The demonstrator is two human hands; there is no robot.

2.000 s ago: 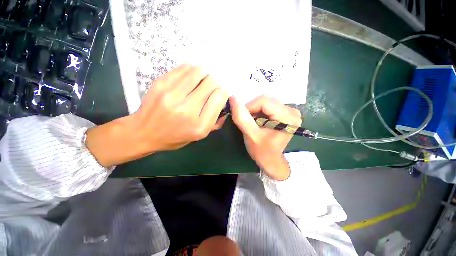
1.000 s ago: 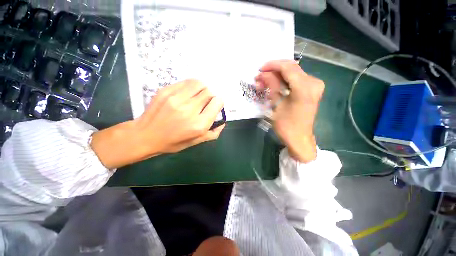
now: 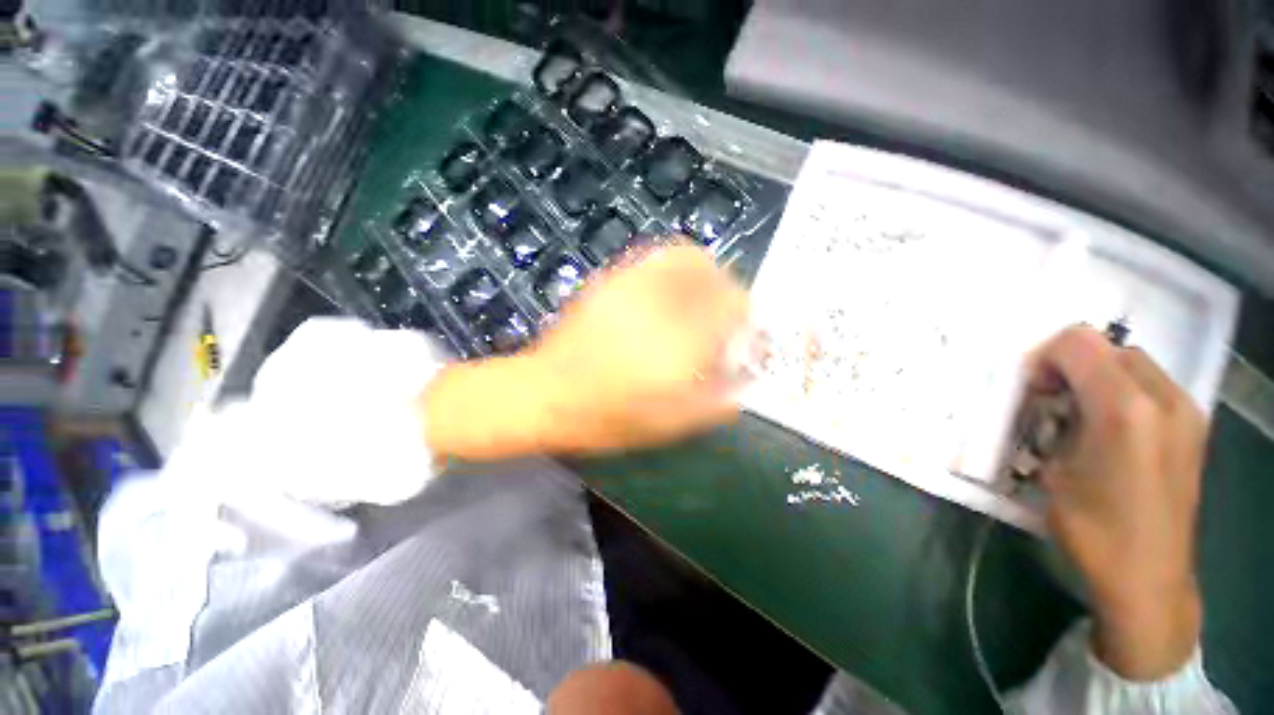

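My left hand [image 3: 608,356] is blurred, over the lower right of the blister tray [image 3: 468,238] and beside the white parts tray's left edge [image 3: 782,231]. Its fingers look curled; I cannot tell whether they hold anything. My right hand [image 3: 1132,482] is over the white tray's right part, fingers curled round a dark and pale banded pen [image 3: 1041,426], mostly hidden. A small dark piece [image 3: 1118,330] shows above the fingers. Tiny specks [image 3: 838,356] lie scattered on the white tray's left half. The blister tray holds rows of black frames.
Small silvery bits [image 3: 822,486] lie on the green bench [image 3: 741,524] below the white tray. A thin hose [image 3: 978,608] hangs below my right hand. Clear stacked trays [image 3: 252,119] stand at the upper left. A large grey block [image 3: 964,98] lies behind the white tray.
The view has swung left, bringing in the whole blister tray and the stacked trays; the blue box has left view. The black frame seen at my left fingertips is no longer visible there.
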